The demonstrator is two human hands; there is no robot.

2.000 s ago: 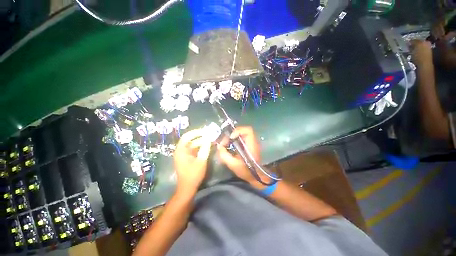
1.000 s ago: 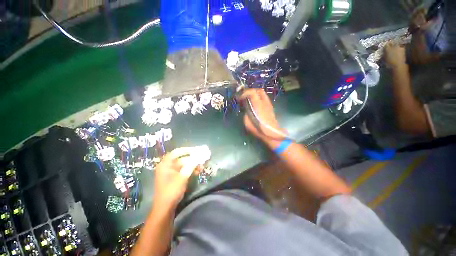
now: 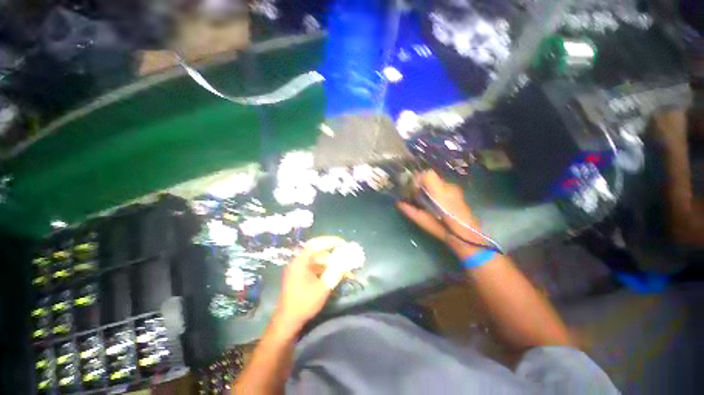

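The frame is blurred. My left hand point(image 3: 309, 281), with yellow coverings on its fingers, holds a white plastic housing point(image 3: 349, 258) over the green bench near its front edge. Something small and dark hangs below the housing, too blurred to name. My right hand point(image 3: 441, 207), with a blue wristband point(image 3: 478, 258), is at the lead wires point(image 3: 451, 151) right of the duct. It holds the soldering iron point(image 3: 407, 182), whose cable runs back over the hand. Whether its fingertips also grip a wire cannot be seen. White housings point(image 3: 296, 179) are piled before the grey duct point(image 3: 359, 140).
Finished assemblies point(image 3: 235, 231) lie left of centre, beside the black parts tray point(image 3: 139, 285). The soldering station point(image 3: 583, 177) stands right, a green reel point(image 3: 575, 52) upper right. A green conveyor point(image 3: 154, 135) runs behind. Another person's arm point(image 3: 673, 177) is at the far right.
My right hand has moved away from my left hand, up and right to the lead wires, and stays there. My left hand still holds the white housing. The camera view has shifted.
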